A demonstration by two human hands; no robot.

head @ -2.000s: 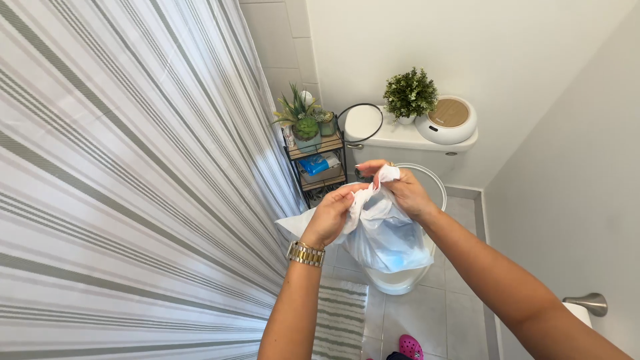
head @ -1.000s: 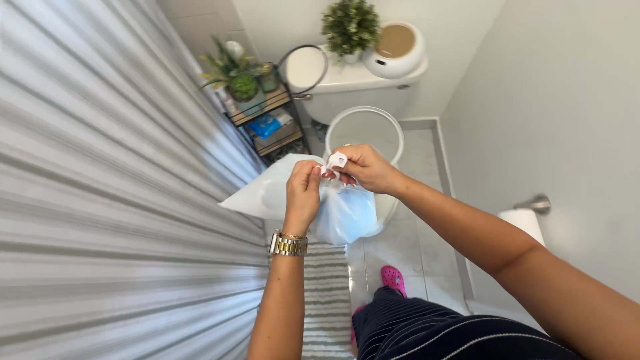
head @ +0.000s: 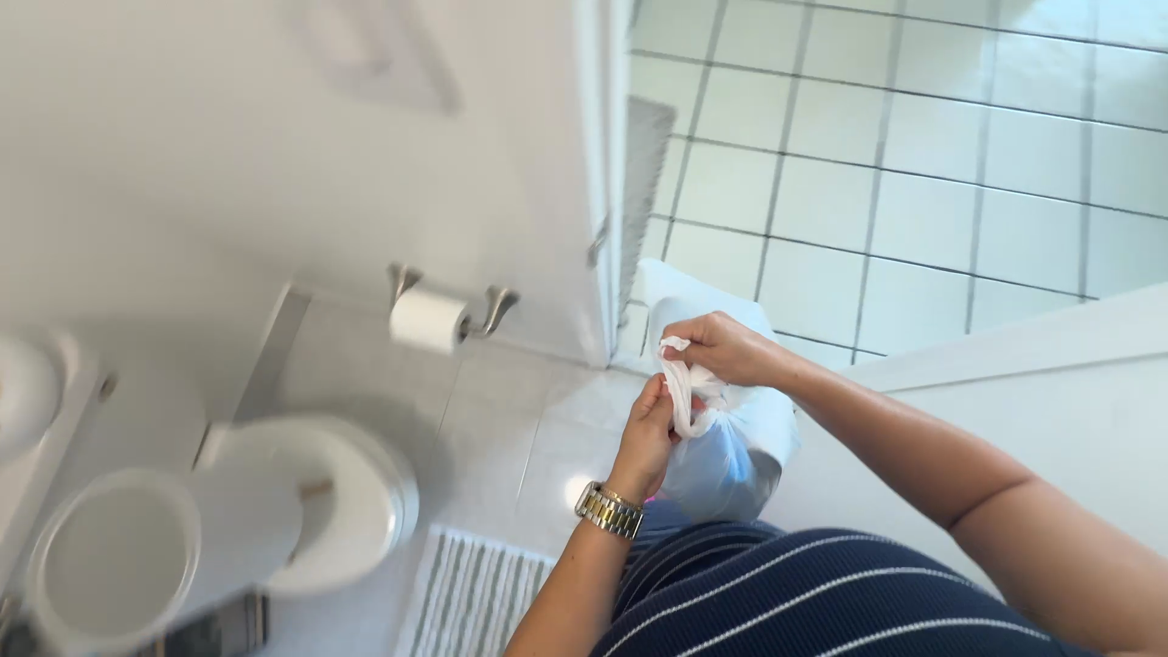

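Observation:
A filled white translucent plastic bag [head: 721, 461] hangs in front of my body, with bluish contents showing through. My left hand [head: 646, 438], with a silver-and-gold watch [head: 610, 509] on its wrist, grips the twisted neck from the left. My right hand [head: 721, 349] pinches a loop of the twisted plastic [head: 680, 392] just above and to the right of it. More of the bag's plastic spreads beyond my right hand. Some of my fingertips are hidden behind the folds.
A toilet [head: 351, 511] and a round white bin [head: 119, 557] stand at lower left. A toilet paper roll [head: 427, 319] hangs on the wall. Beside it are a door frame [head: 598, 182] and tiled floor [head: 821, 182]; a striped mat [head: 474, 593] lies below.
The view has swung from the toilet and shelf to the doorway. The bag has come along in both my hands, and its neck now shows as a twisted loop between them.

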